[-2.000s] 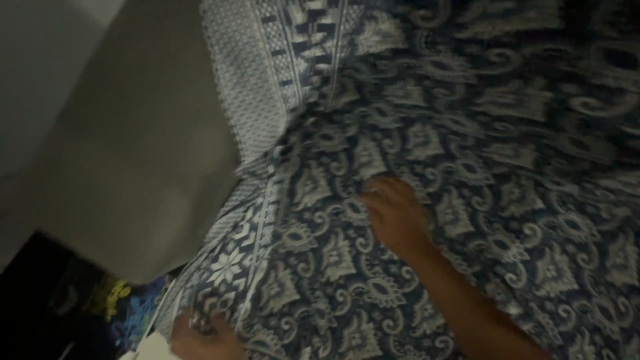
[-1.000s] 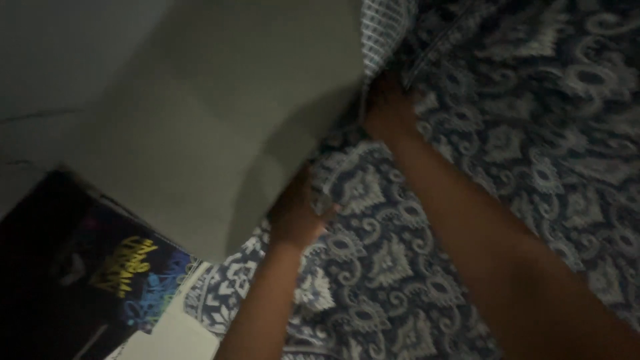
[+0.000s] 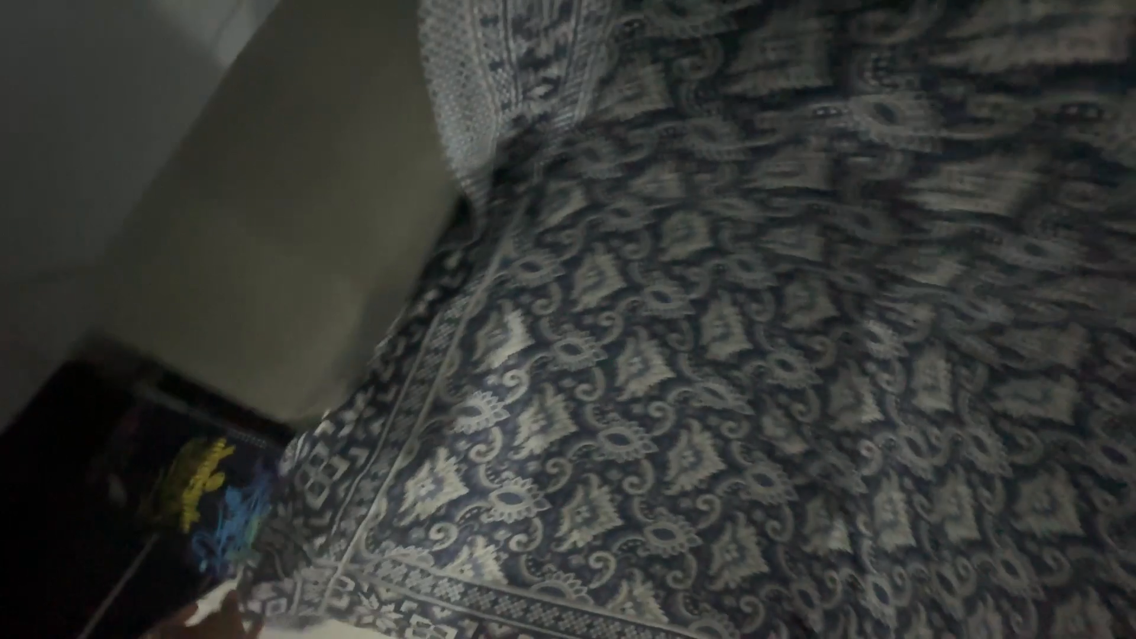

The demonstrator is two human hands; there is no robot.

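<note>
A dark blue and white patterned cloth [image 3: 621, 426] with a banded border spreads over most of the head view, its left edge lying along a plain grey-beige panel [image 3: 293, 204]. Near the bottom left, part of my left hand [image 3: 213, 619] shows dimly beside the cloth's lower corner; whether it holds the cloth is not visible. My right hand is out of the frame. At the top, a border part of the cloth is bunched beside the panel.
A black item with yellow and blue print [image 3: 191, 488] lies at the lower left. A pale surface [image 3: 328, 628] shows under the cloth's corner at the bottom. A grey wall [image 3: 80, 115] stands at the upper left.
Both hands were at the cloth's edge beside the panel a second ago; my right hand has left the view and my left is now at the bottom edge. The border there now lies along the panel.
</note>
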